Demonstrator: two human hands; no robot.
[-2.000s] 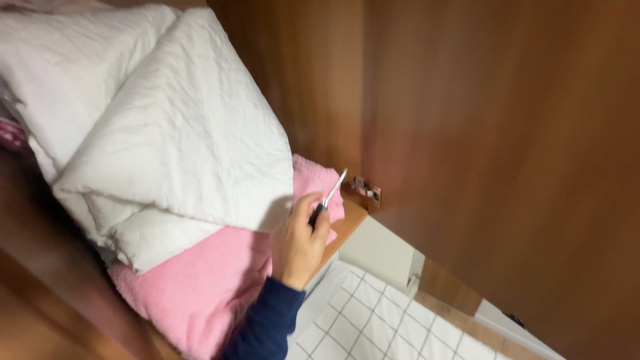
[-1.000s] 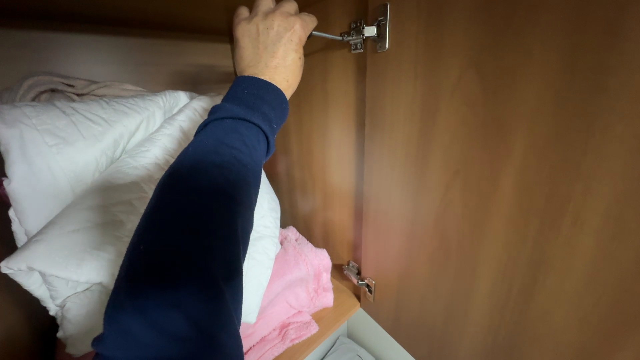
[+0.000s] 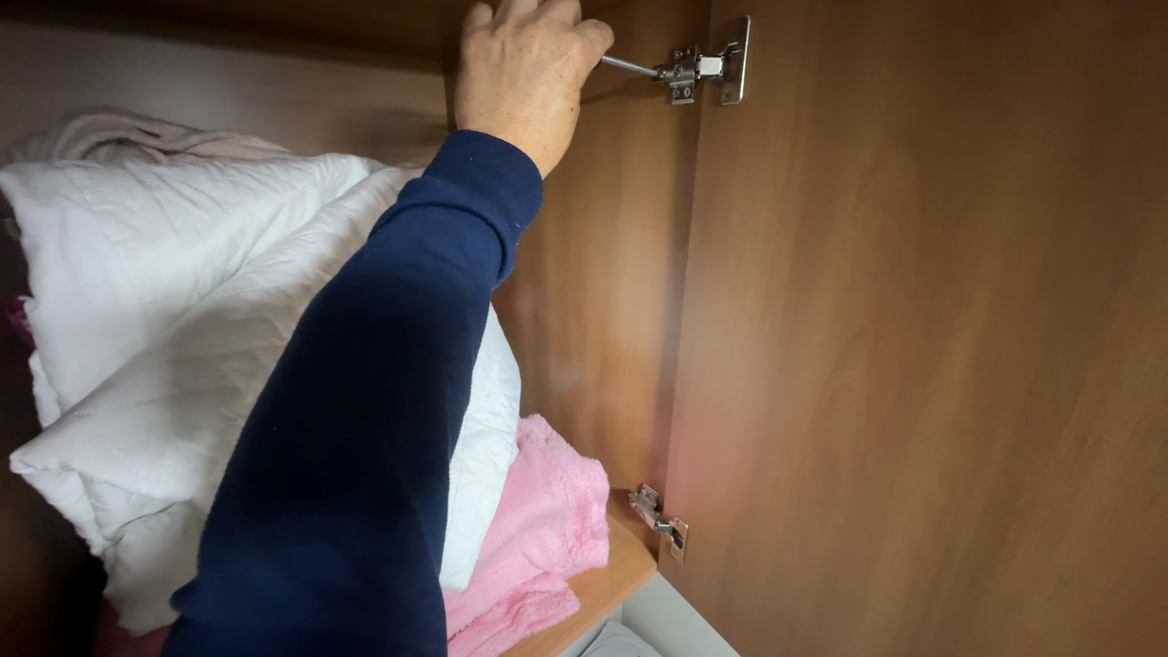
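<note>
My left hand point(image 3: 529, 78), in a dark blue sleeve, is raised at the top of the view with its back toward me. It is closed around a screwdriver, whose handle is hidden by the fingers. The thin metal shaft point(image 3: 630, 66) points right, and its tip meets the mounting plate of the upper cabinet hinge point(image 3: 683, 75). That metal hinge joins the wooden side panel point(image 3: 584, 265) to the open wooden door point(image 3: 912, 319). A lower hinge point(image 3: 659, 522) sits near the shelf. My right hand is out of view.
A folded white quilt point(image 3: 182, 237) lies left of and behind my forearm, over a pink fleece blanket point(image 3: 547, 493) on the wooden shelf point(image 3: 607, 584). A beige blanket point(image 3: 155, 137) lies behind. Below the shelf is a pale panel edge point(image 3: 675, 616).
My left hand, holding the screwdriver, has risen from beside the lower hinge to the upper one. The view has shifted upward. Over the last second the hand has stayed at the upper hinge.
</note>
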